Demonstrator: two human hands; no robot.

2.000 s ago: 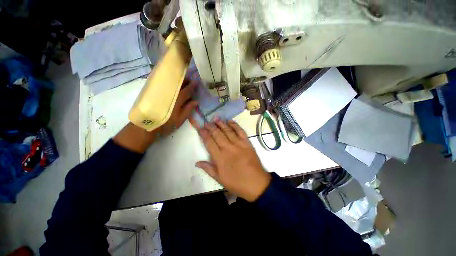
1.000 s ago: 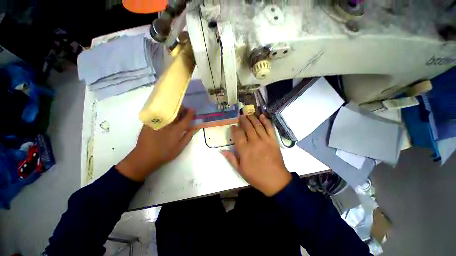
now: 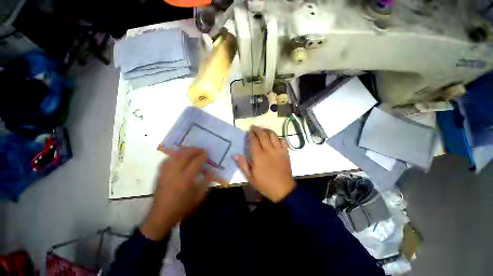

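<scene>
The sewing template (image 3: 182, 125) lies on the table near its front edge, left of and nearer than the needle area. It shows a dark U-shaped slot outline over a light grey panel, with an orange strip and a short red line at its near side. My left hand (image 3: 184, 180), slightly blurred, is on the template's near edge; its fingertips partly cover the orange strip and red line. My right hand (image 3: 268, 161) lies at the template's right edge, fingers together; its exact grip cannot be told. The needle area (image 3: 259, 99) has no fabric under it.
The sewing machine (image 3: 346, 48) stands across the back. A yellow block (image 3: 212, 75) is left of the needle. Scissors (image 3: 294, 132) lie beside the needle area. Grey panels (image 3: 154, 51) are piled at the left rear. Dark pieces under a white sheet (image 3: 345, 107) and grey pieces (image 3: 399, 136) lie right.
The template has come out from under the needle area, towards me and left, and is turned at an angle. Both hands have moved nearer the front edge. The camera view has shifted.
</scene>
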